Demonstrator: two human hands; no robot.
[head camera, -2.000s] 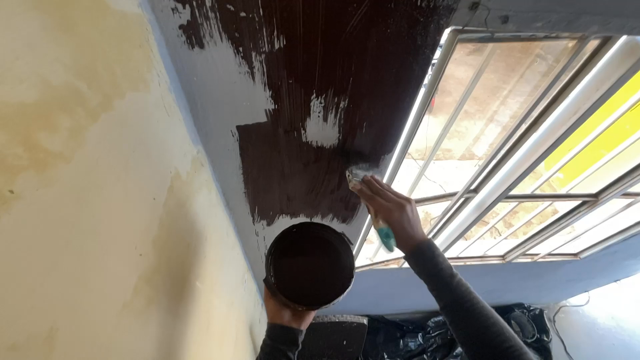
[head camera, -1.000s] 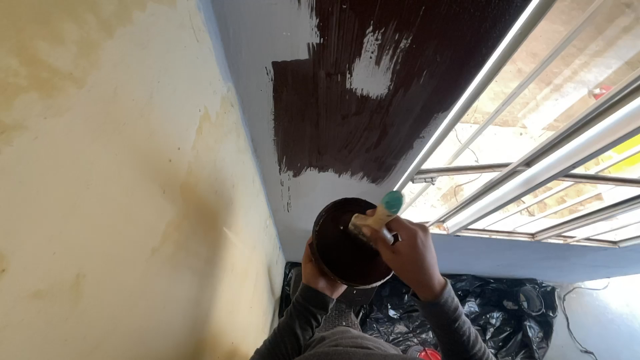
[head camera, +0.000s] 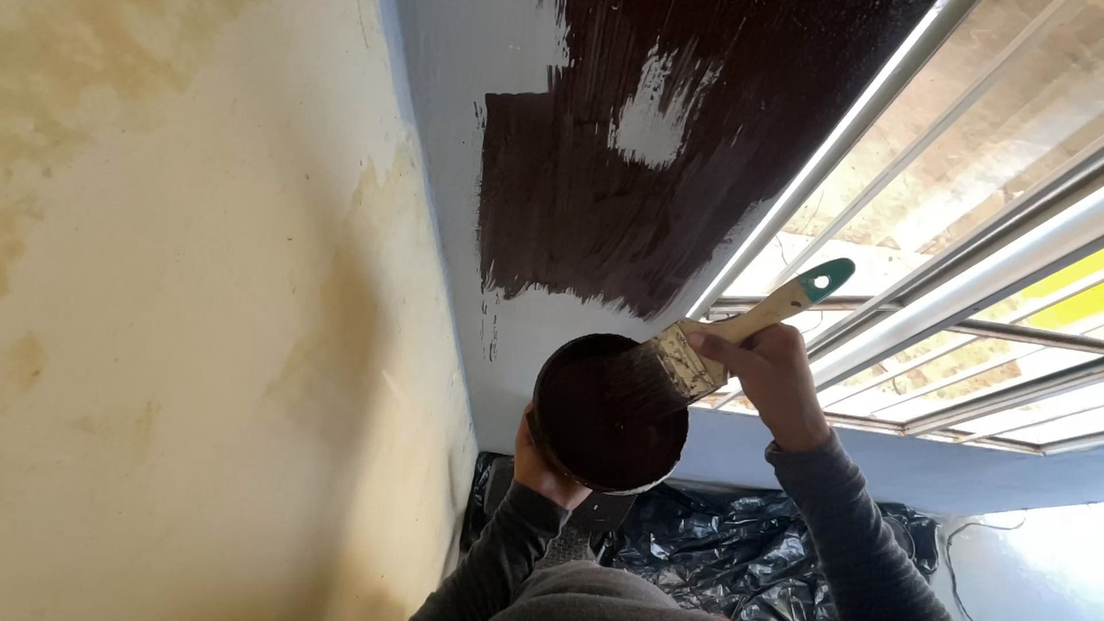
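My left hand holds a round container of dark brown paint from its left and lower side. In my right hand is a flat paintbrush with a pale handle, green at its end, and a paint-smeared ferrule. The dark bristles are over the mouth of the container, at its right side; how deep they reach cannot be told. Beyond the container, dark brown paint covers part of a grey wall, with a ragged lower edge and a grey patch showing through.
A yellowish, stained wall runs along the left. On the right stands a window with a metal frame and bars. Black plastic sheeting lies below, near a dark cable at the lower right.
Two seconds ago the brush was against the painted wall beside the window; my right hand has since brought it down to the container. My left hand has kept hold of the container throughout.
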